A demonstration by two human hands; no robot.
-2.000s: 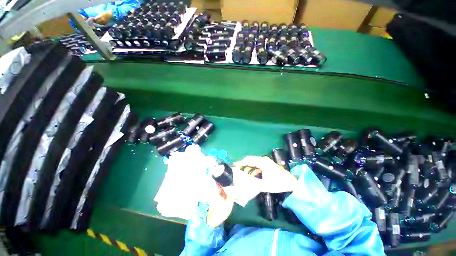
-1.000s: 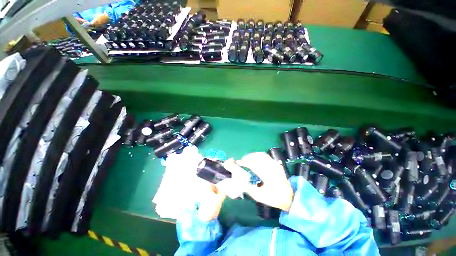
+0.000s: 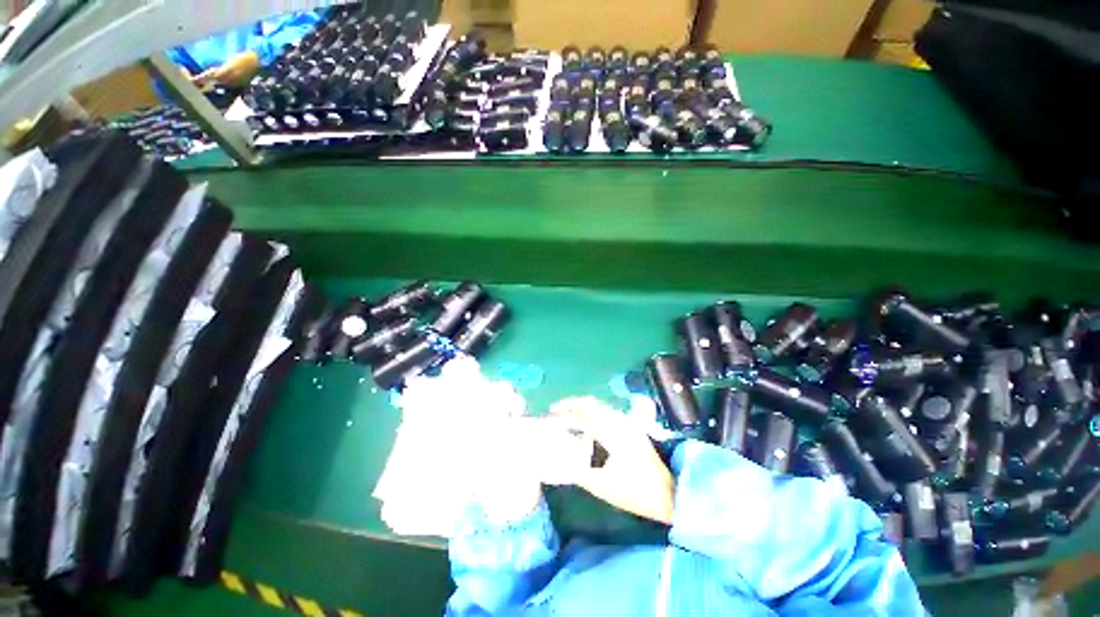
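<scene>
My right hand [image 3: 633,472] is at the bench's front centre, fingers bent and pointing left, pinching a white pouch [image 3: 561,453]. A small dark spot shows among its fingers; I cannot tell what it is. My left hand is washed out against the white pile [image 3: 440,452]; only its blue sleeve [image 3: 504,542] shows clearly below. No black cylinder shows clearly between the hands. A loose heap of black cylinders [image 3: 890,436] lies to the right, and a smaller group [image 3: 456,310] lies behind the white pile on the left.
Pale blue discs [image 3: 630,383] lie behind my hands. A stack of black trays with grey-white edges [image 3: 145,362] leans at left. Lined-up cylinders [image 3: 615,97] stand on white sheets on the back level. Another person's hand [image 3: 235,69] shows at upper left. Cartons [image 3: 603,22] are behind.
The black cylinder that showed between my hands is no longer distinguishable. My left hand has blended into the white pile. My right hand has shifted slightly lower than in the oldest frame.
</scene>
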